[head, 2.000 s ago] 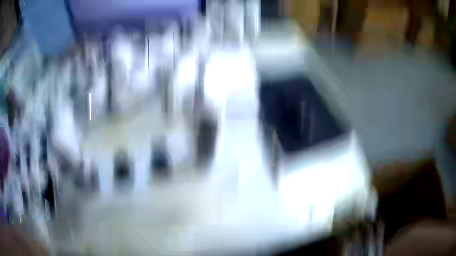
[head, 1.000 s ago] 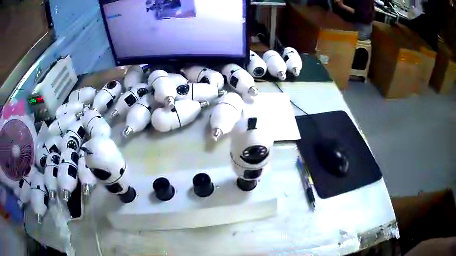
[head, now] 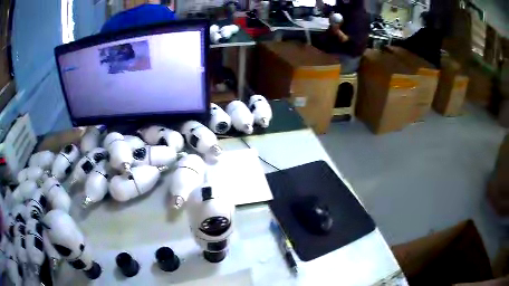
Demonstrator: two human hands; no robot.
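A white bulb camera (head: 212, 217) stands upright in the right black lamp holder (head: 214, 254) of the test strip, lens facing me. Another bulb camera (head: 64, 233) leans to the left in the leftmost holder (head: 93, 271). Two lamp holders (head: 127, 263) between them are empty. The monitor (head: 134, 78) shows a small picture on a pale screen. No hand of mine shows clearly. A blurred skin-toned sliver lies at the lower right corner; I cannot tell what it is.
Many bulb cameras (head: 134, 183) lie behind and left of the strip. A paper sheet (head: 240, 176), pen (head: 288, 254) and mouse (head: 312, 214) on its pad (head: 340, 223) lie right. An open carton (head: 446, 257) stands beside the desk. A person (head: 351, 33) sits beyond cartons (head: 315, 95).
The view has turned right and up, so the desk things sit further left and more of the floor and cartons shows. The two bulb cameras remain in their holders.
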